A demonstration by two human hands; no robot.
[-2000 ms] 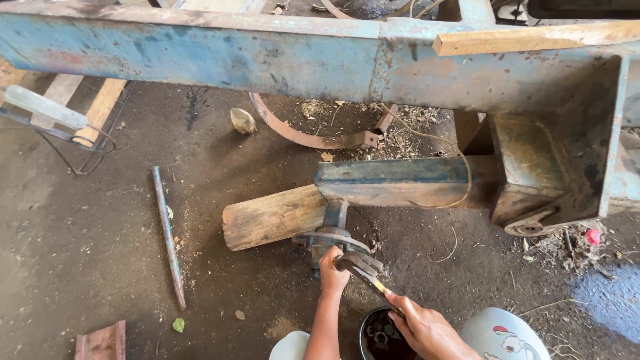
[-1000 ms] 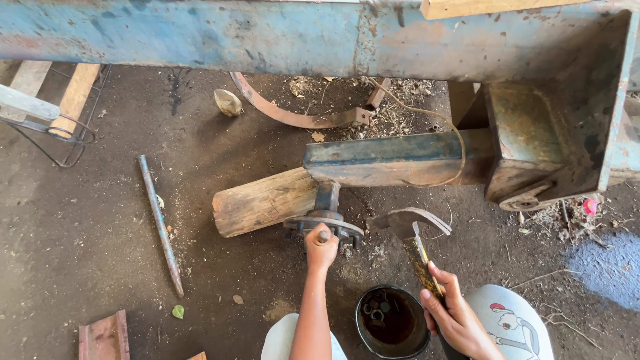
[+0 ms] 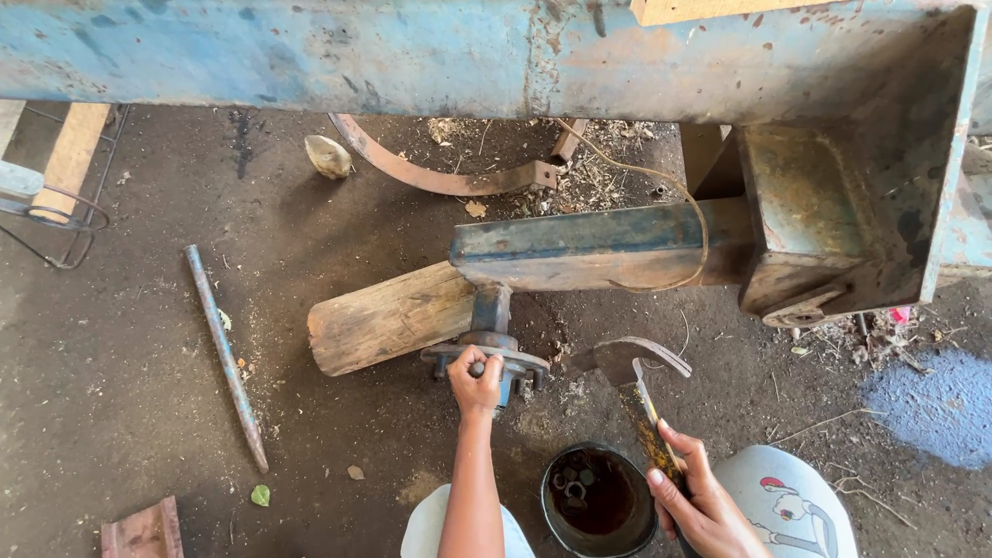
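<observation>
My left hand (image 3: 477, 381) is closed around a short metal rod (image 3: 477, 370), whose end shows above the fist, over a wheel hub flange with studs (image 3: 531, 360). What the rod's lower end touches is hidden. The hub joins a stub axle (image 3: 490, 308) under a blue steel beam arm (image 3: 589, 244). My right hand (image 3: 701, 492) grips the handle of a claw hammer (image 3: 647, 360), its head to the right of the hub. A bowl of dark liquid (image 3: 601, 504) with nuts or rings in it stands between my forearms.
A large blue steel beam (image 3: 349, 58) crosses the top. A wood block (image 3: 391, 318) lies left of the hub. On the dirt floor are a metal bar (image 3: 226, 356), a curved rusty strap (image 3: 434, 177), a stone (image 3: 328, 156) and a rusty channel piece (image 3: 143, 531).
The hammer has moved from beside my left hand at the hub out to the right. My left hand stays at the hub. The view has shifted slightly.
</observation>
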